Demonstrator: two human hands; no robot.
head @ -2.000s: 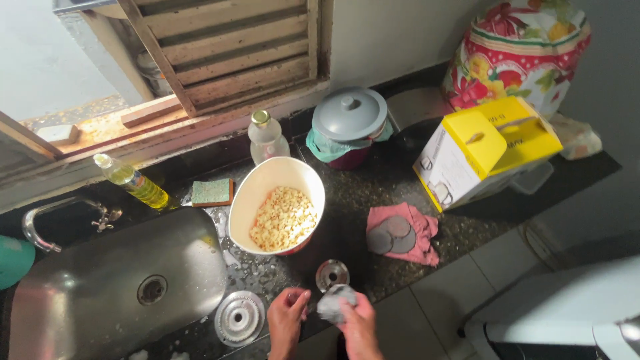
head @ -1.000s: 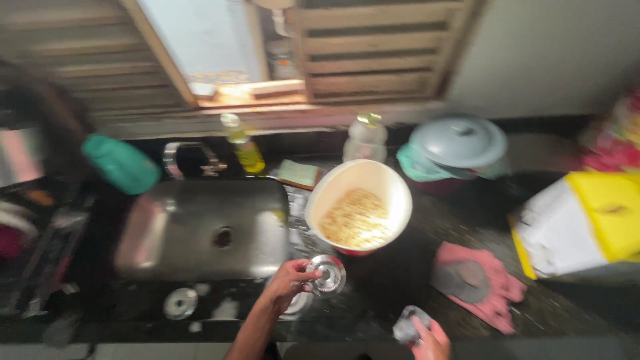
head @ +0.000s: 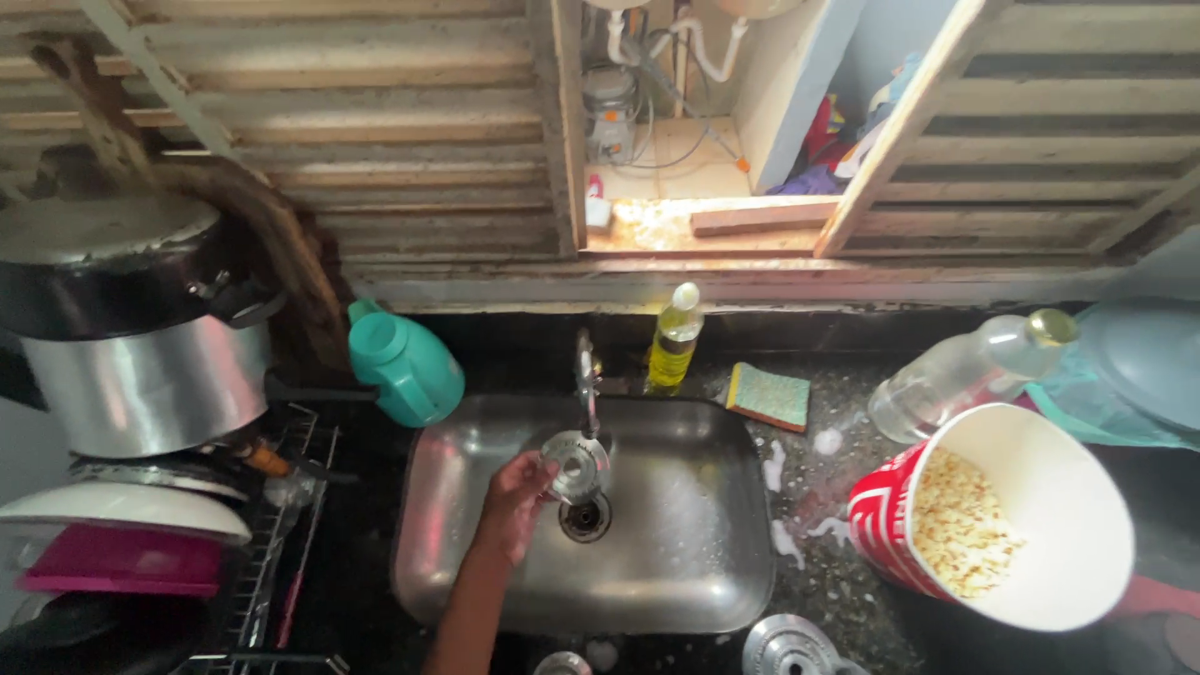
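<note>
My left hand (head: 516,502) holds a small round metal disc (head: 574,467) by its left edge, under the chrome faucet (head: 588,380) and above the drain (head: 585,518) of the steel sink (head: 694,600). My right hand is out of view. A larger ringed metal disc (head: 792,647) lies on the dark counter at the bottom, right of the sink. Another small metal piece (head: 562,664) shows at the bottom edge. A green and yellow sponge (head: 769,397) and a bottle of yellow liquid (head: 675,342) are behind the sink's right side.
A red and white bucket of popcorn (head: 1078,525) stands at right, before a clear bottle (head: 966,375). Left of the sink are a teal jug (head: 408,370) and a wire dish rack (head: 272,544) with plates and stacked pots (head: 150,384). Suds (head: 786,544) spot the counter.
My left hand has carried the small disc from beside the bucket to over the sink. My right hand, earlier holding a greyish thing, has left the view. The view has swung left.
</note>
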